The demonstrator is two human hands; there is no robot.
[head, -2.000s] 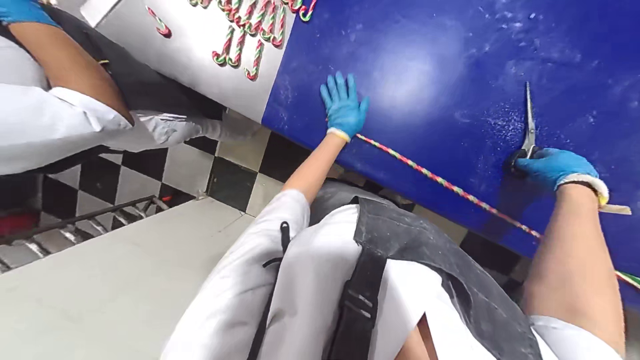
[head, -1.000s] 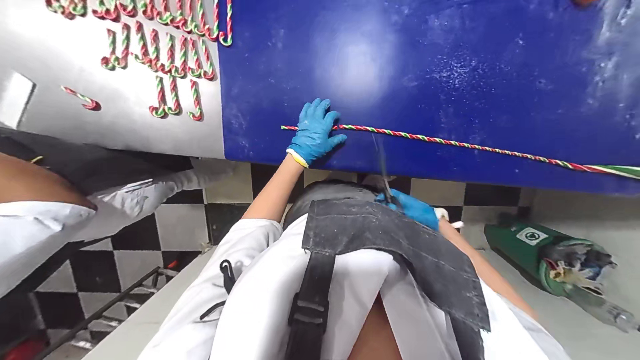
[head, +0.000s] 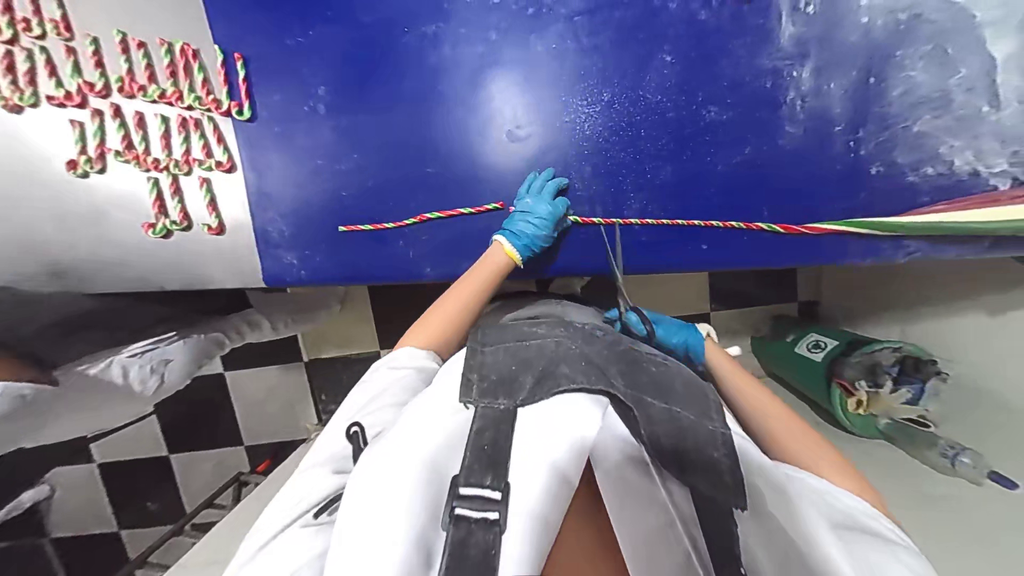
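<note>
A thin twisted red, white and green candy rope (head: 680, 224) runs along the blue table, widening into flat colored strands (head: 928, 220) at the right. My left hand (head: 536, 214), in a blue glove, lies palm down over the rope's left end. Left of it is a separate twisted candy piece (head: 420, 218), close to the hand. My gloved right hand (head: 660, 332) holds scissors (head: 618, 268) at the table's front edge, blades apart and tips pointing up toward the rope just right of my left hand. Several candy canes (head: 164, 144) lie in rows at the upper left.
The blue table surface (head: 384, 120) adjoins a pale surface (head: 160, 264) under the canes. A green bin (head: 800, 360) with waste and a plastic bottle (head: 948, 456) is at the lower right. Another person's white clothing (head: 160, 360) shows at the left, above a checkered floor.
A second ago the rope's end stuck out left of my left hand; now a separate piece lies there. The scissors have moved from the rope at the right to the front edge since two seconds ago.
</note>
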